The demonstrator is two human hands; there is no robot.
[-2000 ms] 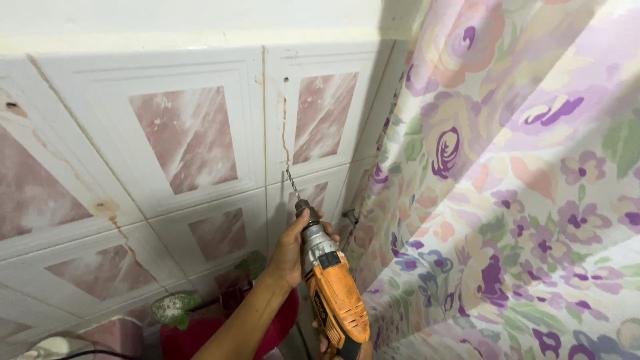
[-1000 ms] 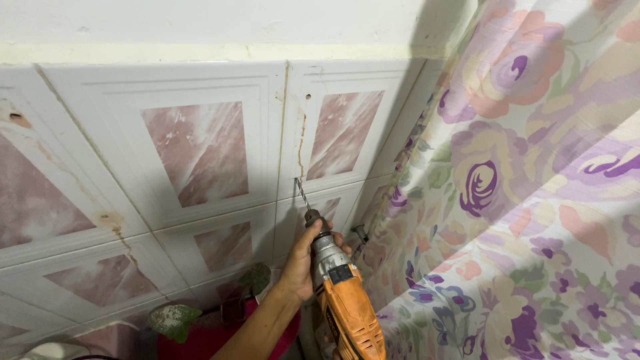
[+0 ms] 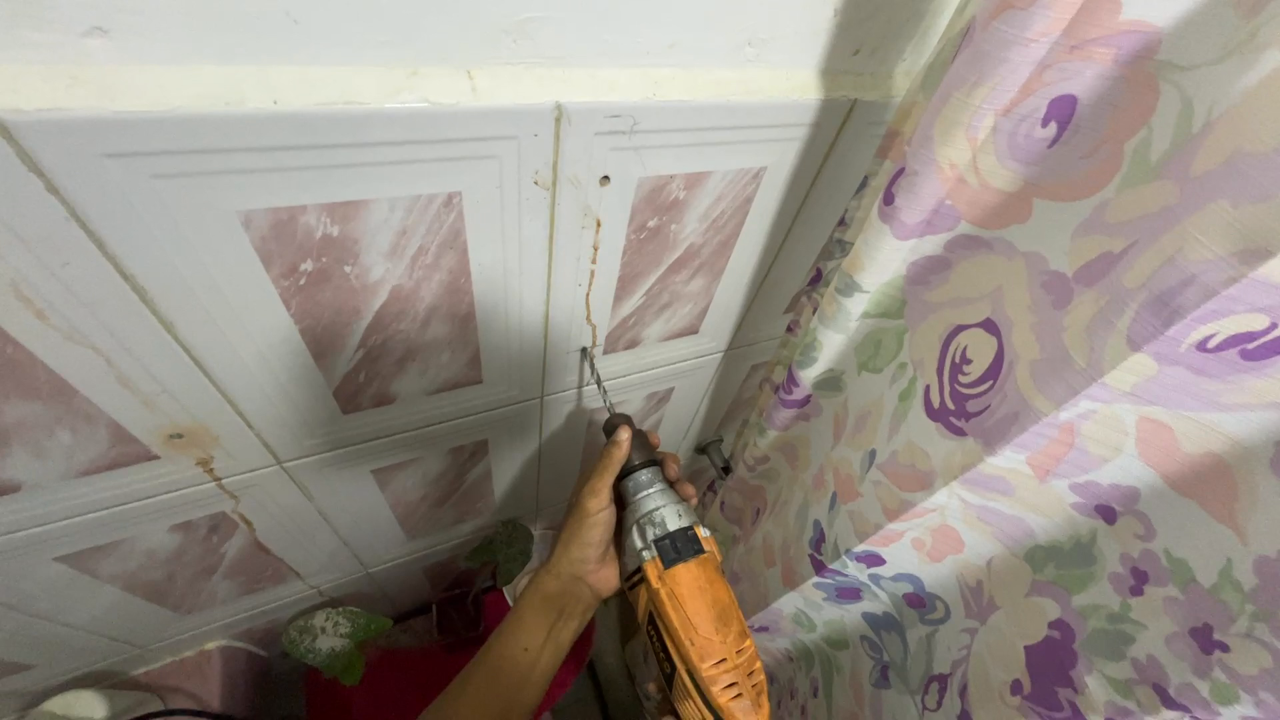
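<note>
An orange INGCO power drill points up and away toward a tiled wall. Its long drill bit has its tip at the lower part of a white tile with a pink marbled panel, at the lower end of a brown stain line. My left hand grips the drill's front, around the chuck and metal collar. My right hand is almost wholly hidden behind the drill's body at the bottom edge, so its hold cannot be made out. A small dark hole shows higher in the same tile.
A floral curtain hangs close along the right side. A metal fitting juts from the wall beside it. Low at the left are a variegated plant leaf and a dark pink container. Another stained hole marks the left tiles.
The view has shifted, and the wall sits differently in the frame. The left hand keeps its hold on the drill's front, and the bit's tip remains near the stain's lower end.
</note>
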